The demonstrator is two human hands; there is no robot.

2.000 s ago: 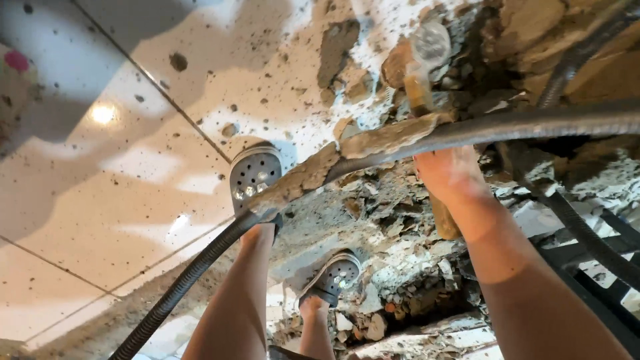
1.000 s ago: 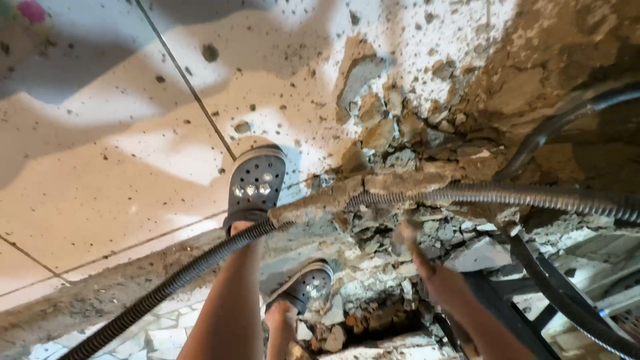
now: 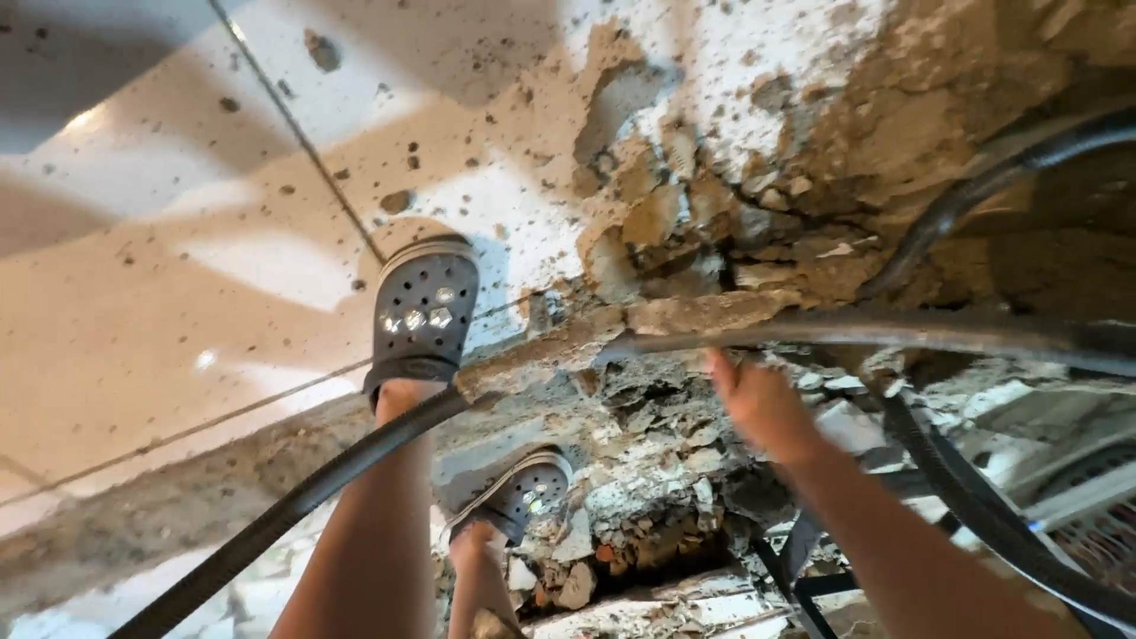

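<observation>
My right hand [image 3: 765,406] is curled just below a dark corrugated conduit [image 3: 896,333], over broken masonry. Whether its fingers hold anything is not clear; no tool shows plainly. The conduit's middle length is caked in mortar [image 3: 541,346], and its bare lower part [image 3: 302,506] runs to the bottom left. My left hand is out of view. A grey clog [image 3: 426,311] covers one foot on the speckled tile floor, and a second clog [image 3: 528,493] stands lower on the rubble side.
Broken mortar and stones [image 3: 657,532] surround a dark hollow at lower centre. More black conduit [image 3: 958,195] curves at upper right, and another length [image 3: 967,497] runs down the right side. A dark metal frame [image 3: 825,581] stands at lower right. Debris dots the tile floor [image 3: 222,266].
Two seconds ago my right hand was by the conduit with a brown handle in it; that handle no longer shows plainly. One second ago the hand was lower; it has risen toward the conduit.
</observation>
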